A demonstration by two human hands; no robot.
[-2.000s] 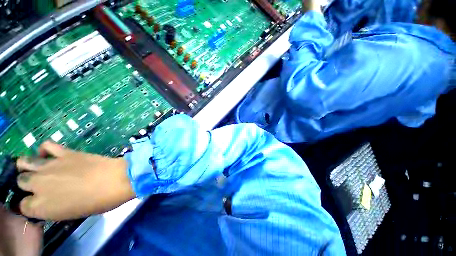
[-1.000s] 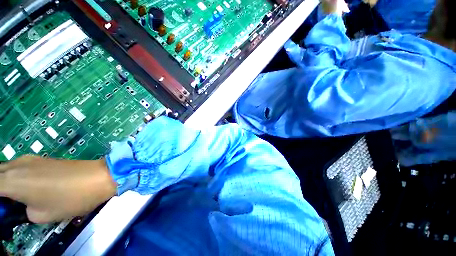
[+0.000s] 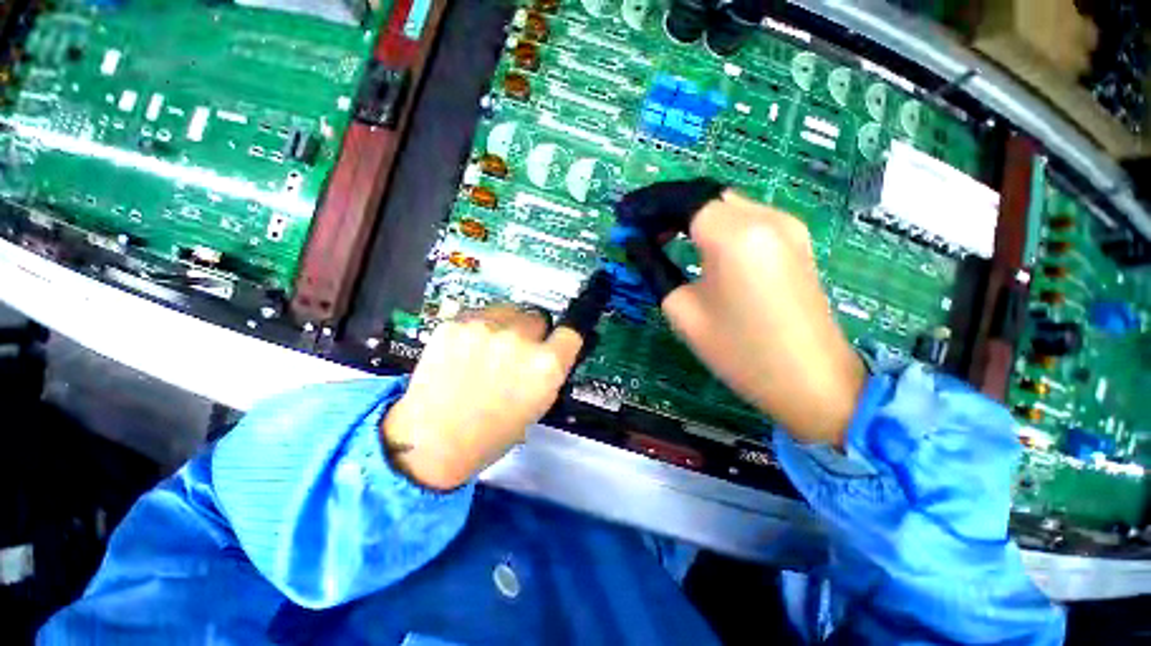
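A green circuit board (image 3: 568, 126) lies in its black pallet before me. My left hand (image 3: 486, 389) is over its near edge, its black-covered finger reaching a cluster of blue box components (image 3: 627, 293). Whether it holds anything is hidden. My right hand (image 3: 764, 297) is above the board, black-covered index finger and thumb bent together around a small blue box component (image 3: 621, 237) just beyond the cluster. The fingers partly hide it, and I cannot tell if it touches the board. Another blue cluster (image 3: 682, 110) sits farther back.
Dark red crossbars (image 3: 350, 208) separate this board from boards at left and right. A white finned block (image 3: 940, 196), orange-brown coils (image 3: 484, 197) and black cylinders (image 3: 730, 28) stand on the board. The white conveyor rail (image 3: 606, 482) runs along the near side. A cardboard box (image 3: 1054, 44) is at back right.
The view has swung to the centre board. Both hands are now over it, with the right hand's fingers closed around a blue component. The neighbouring person in blue has left the view.
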